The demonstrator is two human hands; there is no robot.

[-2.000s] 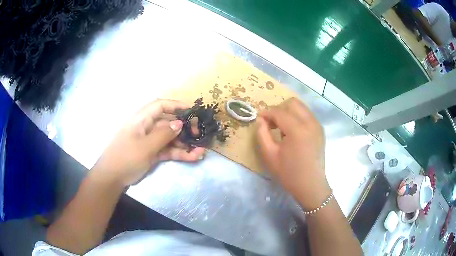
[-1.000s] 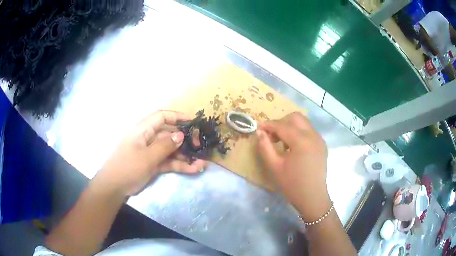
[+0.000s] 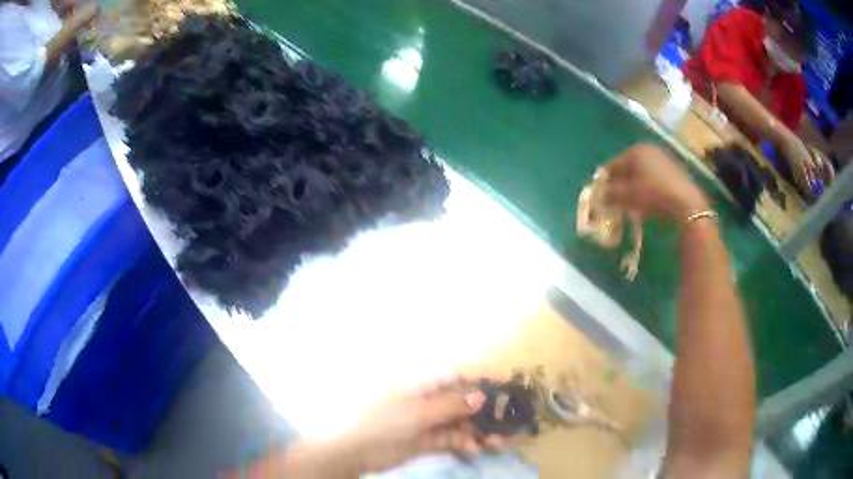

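My left hand (image 3: 435, 421) is at the bottom centre, with its fingers on a black ragged-edged ring (image 3: 505, 408) over the cardboard sheet (image 3: 585, 457). My right hand (image 3: 645, 182) is raised over the green belt and holds a cream part (image 3: 603, 215) with thin projections hanging down. The white-rimmed glue dish (image 3: 569, 405) lies on the cardboard just right of the ring, blurred. A pale stick seems to rest across its right rim. Brown spots lie around the dish.
A large pile of black rings (image 3: 281, 168) covers the table's far left part. A dark piece (image 3: 525, 73) lies on the green belt (image 3: 449, 103). Blue bins (image 3: 122, 346) stand at the left. A person in red (image 3: 748, 65) works across the belt; another in white sits at the upper left.
The view has swung left. My right hand has left the glue dish, moved out over the belt and taken hold of a cream part. My left hand still holds the black ring.
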